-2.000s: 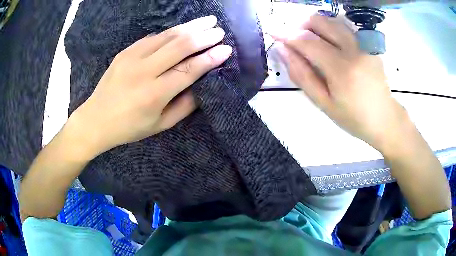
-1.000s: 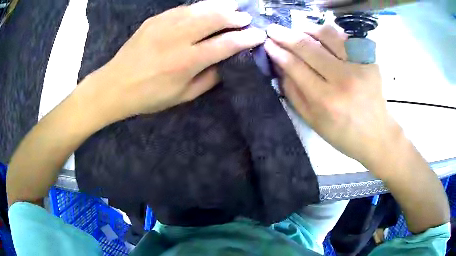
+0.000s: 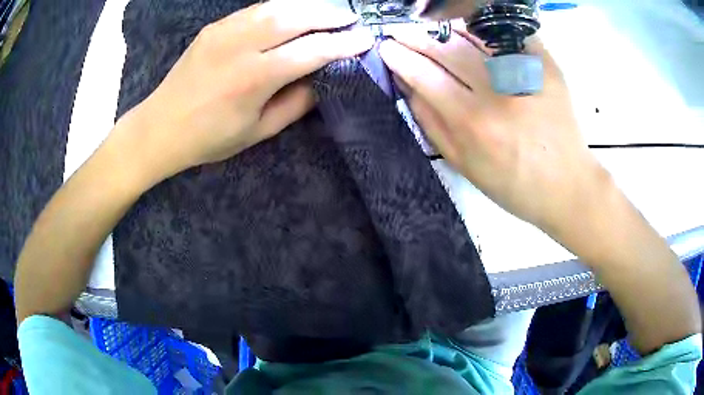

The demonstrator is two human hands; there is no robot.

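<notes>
A dark patterned garment panel (image 3: pixel 255 224) lies over the white table and hangs past its front edge. A folded band (image 3: pixel 405 208) runs along its right side. My left hand (image 3: pixel 224 85) lies on the panel, fingertips pressing it at the top centre. My right hand (image 3: pixel 494 123) is at the band's right edge, its fingertips close to the left ones and pinching the cloth edge. The metal presser foot area (image 3: pixel 382 11) is just above the fingertips; the needle itself cannot be made out. The dark round coiled part with grey cap (image 3: pixel 516 73) partly covers my right hand.
More dark cloth (image 3: pixel 38 131) lies at the far left. The ruler-marked table edge (image 3: pixel 544 295) curves across the front. Blue mesh baskets (image 3: pixel 135 347) stand below the table. My light green sleeves and top show at the bottom.
My right hand has come from apart on the white bed to the cloth edge beside my left fingertips. The band now runs up to the machine. The camera view has shifted slightly.
</notes>
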